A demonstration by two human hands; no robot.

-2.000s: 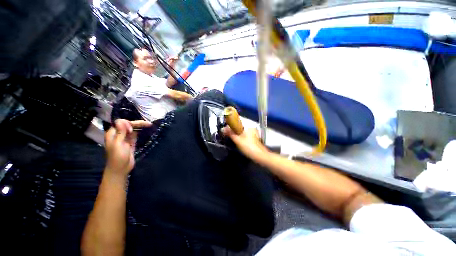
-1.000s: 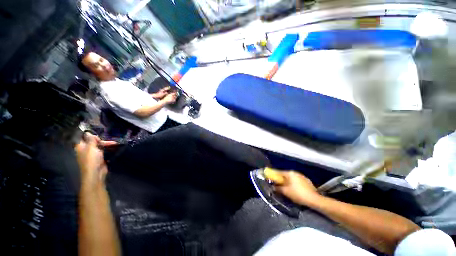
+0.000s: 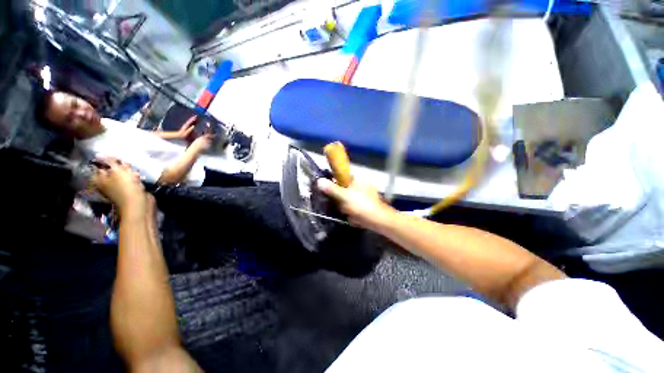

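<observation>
A steam iron with a yellow-brown handle is in my right hand, tilted on its side with its metal soleplate facing left, against or just beside a dark garment. I cannot tell whether it touches. The black garment hangs from my left hand, which grips its upper edge at the left. The lower part of the garment is dark and blurred.
A navy padded board stands over the white table beyond the iron. A yellow hose and cable run down to the iron. A grey iron rest and white cloth are at right. A seated person is at left.
My right hand has brought the iron up and left from low on the right, after it was high against the garment earlier. My left hand has moved up slightly. The view has shifted.
</observation>
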